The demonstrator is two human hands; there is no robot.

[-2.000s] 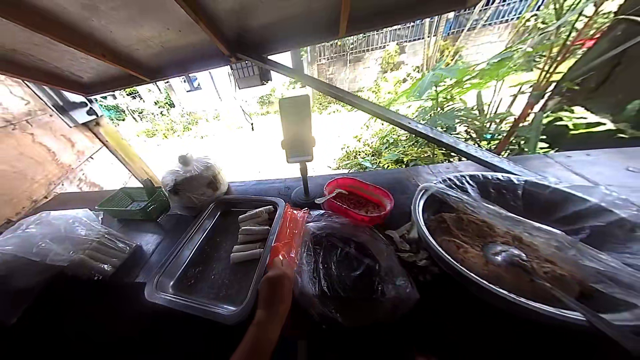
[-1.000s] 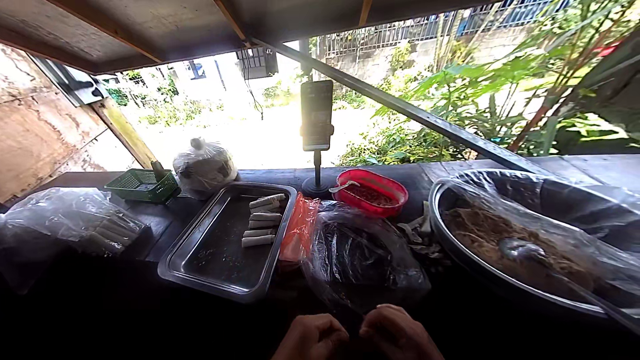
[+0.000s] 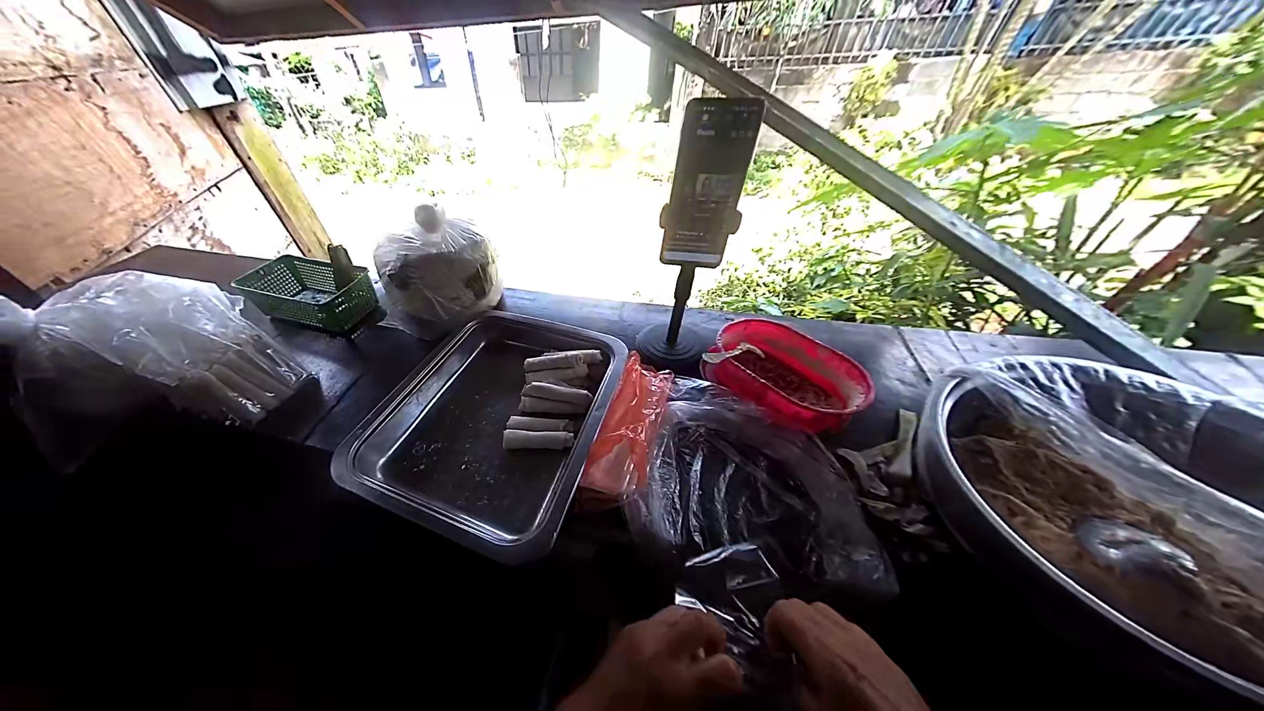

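Note:
My left hand [image 3: 664,664] and my right hand [image 3: 839,657] are side by side at the bottom, fingers curled on a thin clear plastic bag [image 3: 733,583] between them. Just beyond lies a larger clear plastic sheet or bag [image 3: 750,484] over something dark. An orange plastic bag [image 3: 630,425] lies against the metal tray [image 3: 434,454], where several white rolled wrappers [image 3: 553,395] are stacked at the right side. Farther back, a red plastic basket [image 3: 854,405] holds reddish-brown bits and a light-coloured spoon. At the right, a large metal basin [image 3: 943,494] holds a brown shredded filling [image 3: 1047,504] and a metal ladle [image 3: 1136,548], partly under clear plastic.
A phone [image 3: 709,183] stands upright on a holder behind the tray. Toward the left are a tied plastic bag [image 3: 439,267], a green plastic basket [image 3: 311,296] and a clear bag of white rolls [image 3: 158,346]. Crumpled pale scraps [image 3: 894,459] lie beside the basin.
My left hand, reaching to the orange bag two seconds ago, is now at the bottom beside my right hand. A thin clear plastic bag now shows between my hands. The view has shifted.

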